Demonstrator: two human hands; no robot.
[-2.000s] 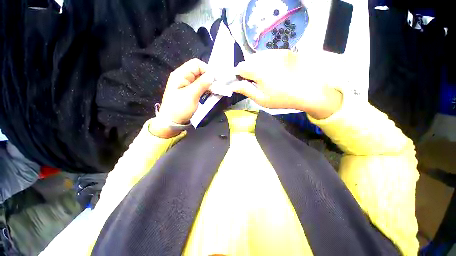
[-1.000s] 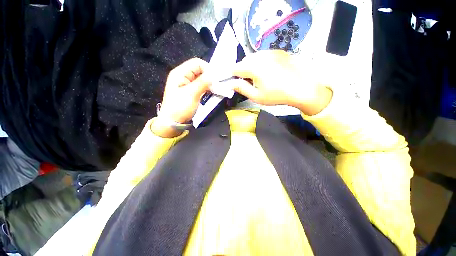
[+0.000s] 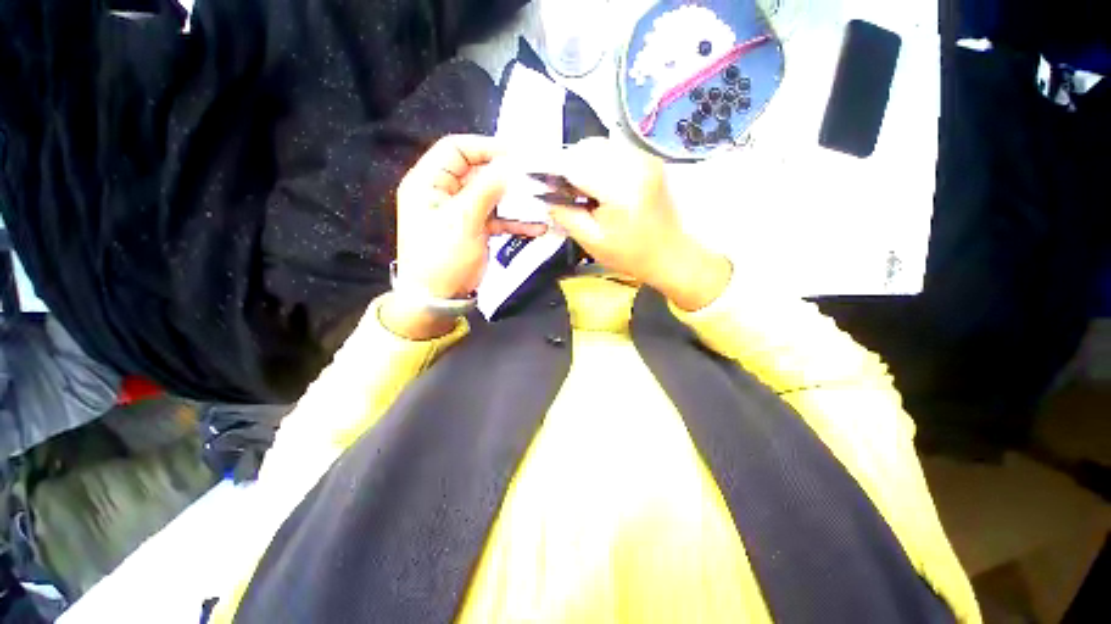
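My left hand pinches the white waistband facing of a black garment. A small dark label shows on the facing below the fingers. My right hand holds dark, pointed thread snips, their tips directed left over the facing, close to the left fingertips. A needle or thread cannot be made out. The round bluish button dish holds dark buttons and white pieces, divided by a pink strip.
A black mobile phone lies right of the dish on the white tabletop. A pale round object stands left of the dish. Dark cloth lies beyond the table's right edge. Grey and olive cloth lies at lower left.
The snips now show in my right hand, pointing at the facing. My right hand and forearm have drawn inward to the left. The dish, phone and tabletop appear shifted right and down in view.
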